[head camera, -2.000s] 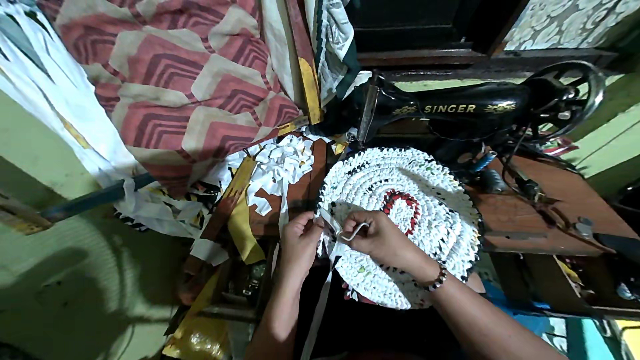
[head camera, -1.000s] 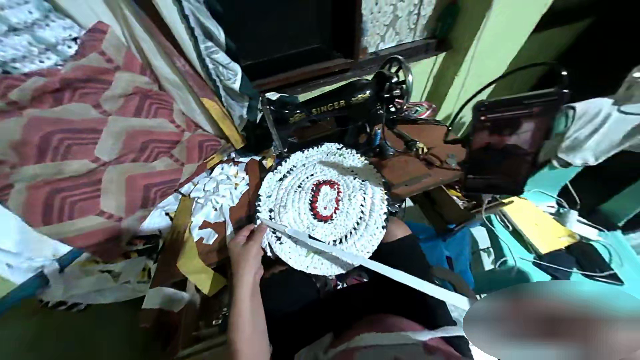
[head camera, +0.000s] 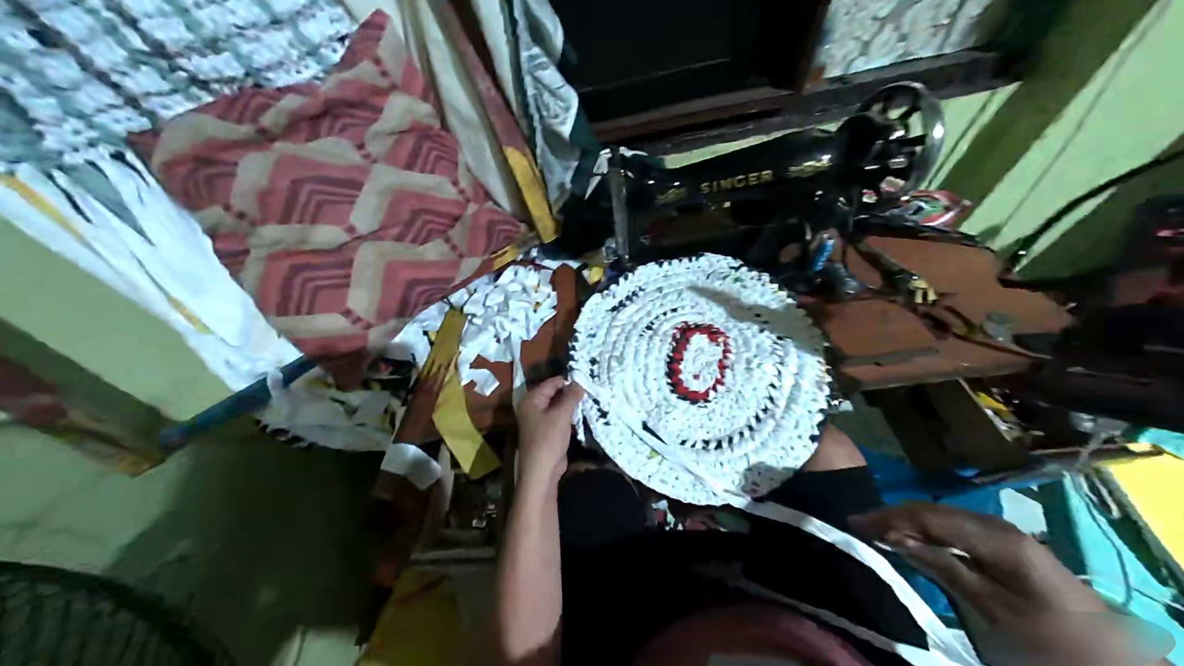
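Observation:
A round white crocheted fabric mat (head camera: 629, 347) with a red ring at its middle leans before the sewing machine, above my lap. At its left edge my left hand (head camera: 548, 421) pinches a white fabric strip (head camera: 680, 458), which crosses the lower mat and runs down to the right. My right hand (head camera: 962, 564), blurred, is low on the right, beyond the strip, with its fingers curled around a thin light object, possibly a crochet hook. Whether it also touches the strip I cannot tell.
A black Singer sewing machine (head camera: 731, 190) stands behind the mat on a brown wooden table (head camera: 911, 305). White fabric scraps (head camera: 509, 310) and a yellow strip (head camera: 453, 407) lie left of the mat. Further left is a red and beige patterned cloth (head camera: 324, 203). A black fan grille (head camera: 83, 610) is at lower left.
Two seconds ago both hands were together at the mat's lower left edge. My right hand has since moved away to the right, and the white strip now stretches across the mat. The view has shifted.

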